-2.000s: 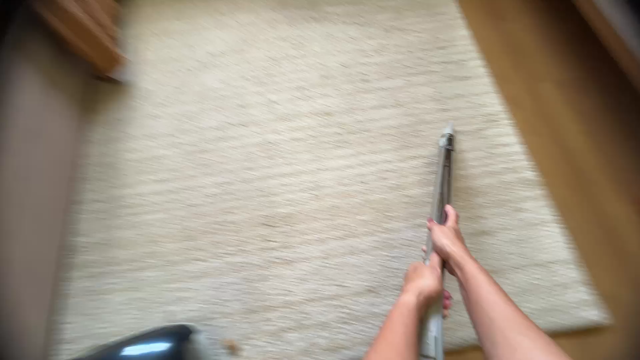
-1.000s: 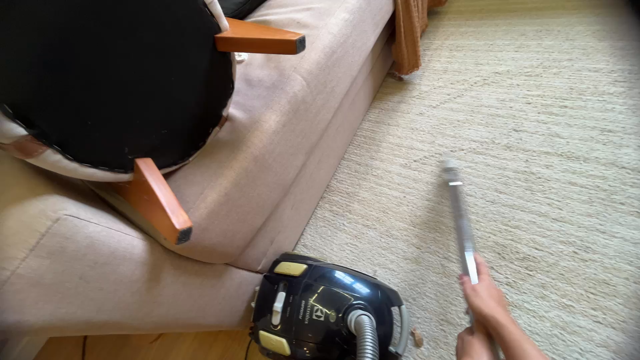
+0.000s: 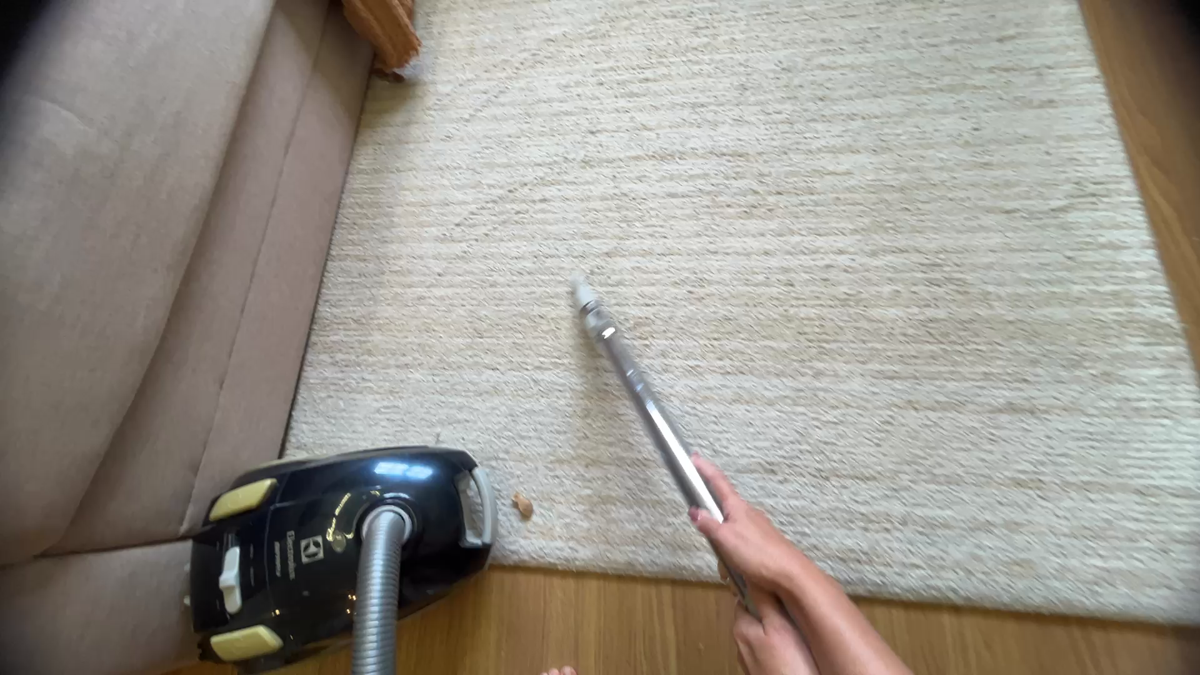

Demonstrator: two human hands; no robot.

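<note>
A metal vacuum cleaner tube [image 3: 656, 412] slants up and left over the cream rug [image 3: 844, 281]. Its pale narrow tip [image 3: 581, 289] is slightly blurred; whether it touches the rug I cannot tell. Around the lower part of the tube my right hand [image 3: 750, 544] is closed. My left hand [image 3: 773, 642] grips it just below, partly cut off by the bottom edge. A black Electrolux canister vacuum [image 3: 319, 553] stands at lower left, with its grey ribbed hose [image 3: 377, 600] running out of the bottom of view.
A beige upholstered sofa [image 3: 122, 262] lines the left side, close against the canister. An orange-brown cloth or fringe [image 3: 382, 33] hangs at its far end. A small brown piece [image 3: 522, 505] lies on the rug beside the canister. Wooden floor [image 3: 581, 619] borders the rug.
The view has swung left, then partly back right. The tube now slants more to the left than in the earliest frame. Both hands are on it there as well.
</note>
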